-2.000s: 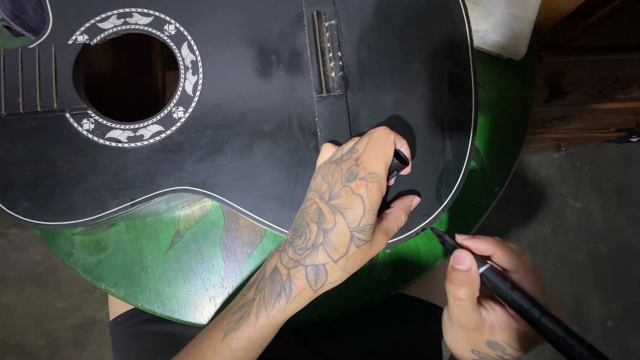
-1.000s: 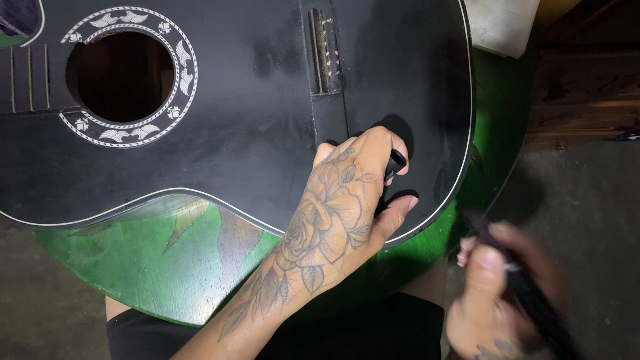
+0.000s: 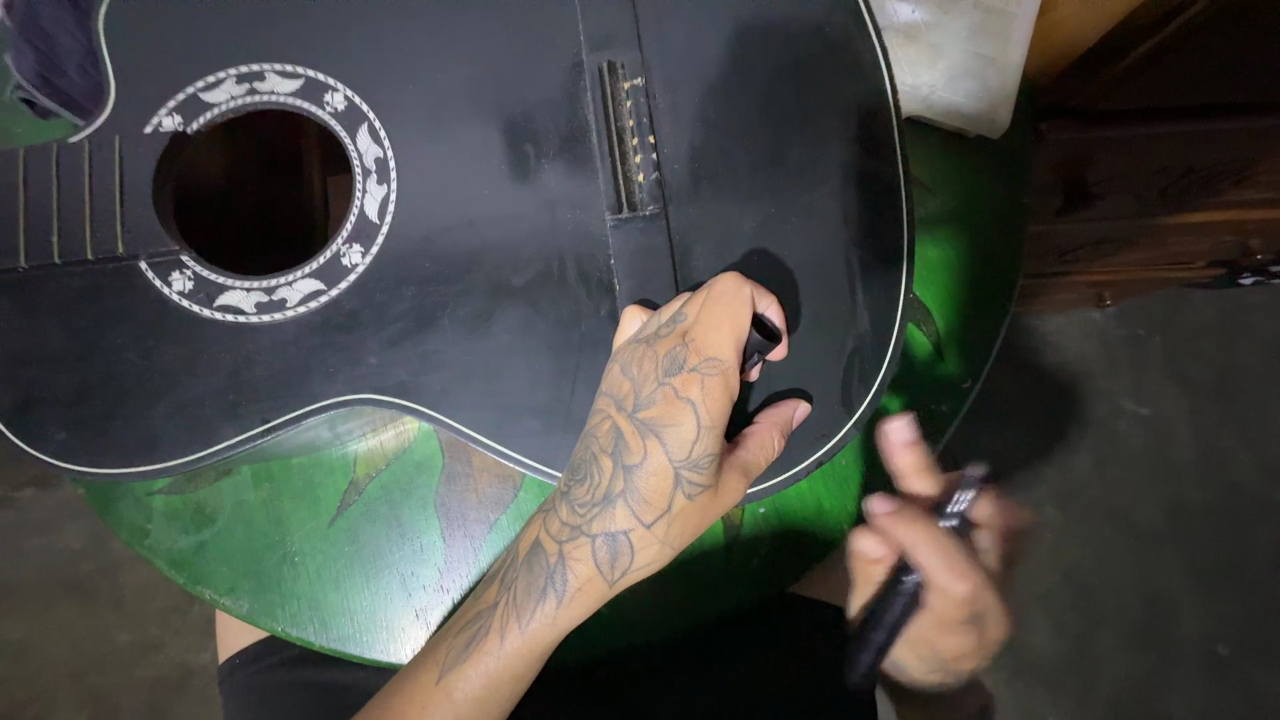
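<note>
A black acoustic guitar body lies face up, with a white-patterned rosette around its soundhole and a bridge without strings. My tattooed left hand rests on the guitar's top below the bridge, its fingers curled around a black marker cap whose open end shows. Off the guitar's lower right edge, my right hand holds a black marker, blurred by motion, with its forefinger raised. The marker is apart from the guitar.
Under the guitar is a round green-painted wooden table with leaf shapes. A whitish translucent container stands at the top right, near dark wooden furniture. Dark cloth lies at the upper left corner.
My right hand has moved away from the guitar's edge, where the marker's tip was two seconds ago, and the marker has turned in its fingers. My left hand keeps its place.
</note>
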